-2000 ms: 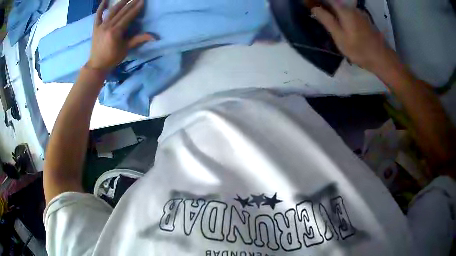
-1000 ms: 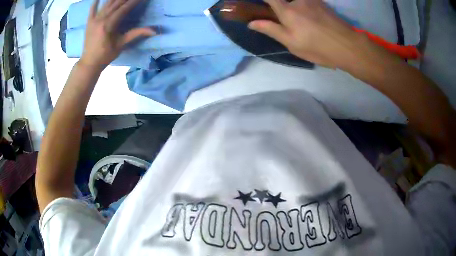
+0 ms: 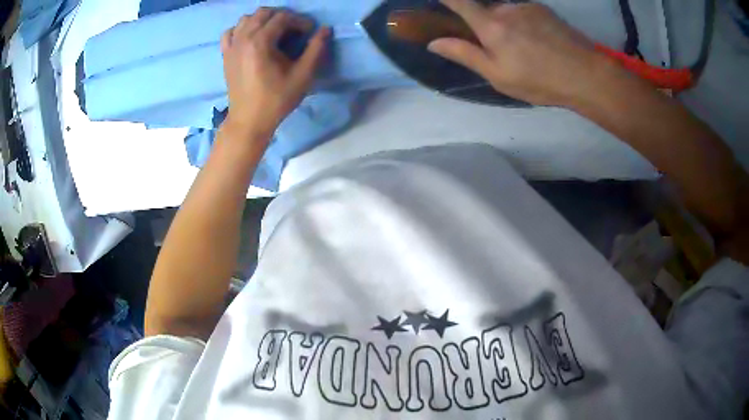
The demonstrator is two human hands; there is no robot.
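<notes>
A light-blue garment piece (image 3: 156, 61) lies flat along the table, with a crumpled part hanging toward me. A dark edge, perhaps the pressing form, shows at its far left end. My left hand (image 3: 271, 70) rests on the cloth with fingers bent and thumb toward the iron; whether it pinches the cloth is hidden. My right hand (image 3: 526, 53) is on the brown handle of the dark pointed iron (image 3: 411, 61). The iron's tip points left, over the right end of the cloth. The iron's back part is hidden under my hand.
The white-covered table (image 3: 123, 176) runs across the top. A red-orange sleeve (image 3: 649, 72) lies right of my right wrist, with a thin cord beyond. Another white table stands at the left, with dark shears (image 3: 20, 160) on it. Heaped cloth lies on the floor at the lower left.
My left hand has moved right along the cloth and its fingers have bent. The iron came left onto the cloth, then shifted slightly right. The crumpled part has shifted left since a second ago.
</notes>
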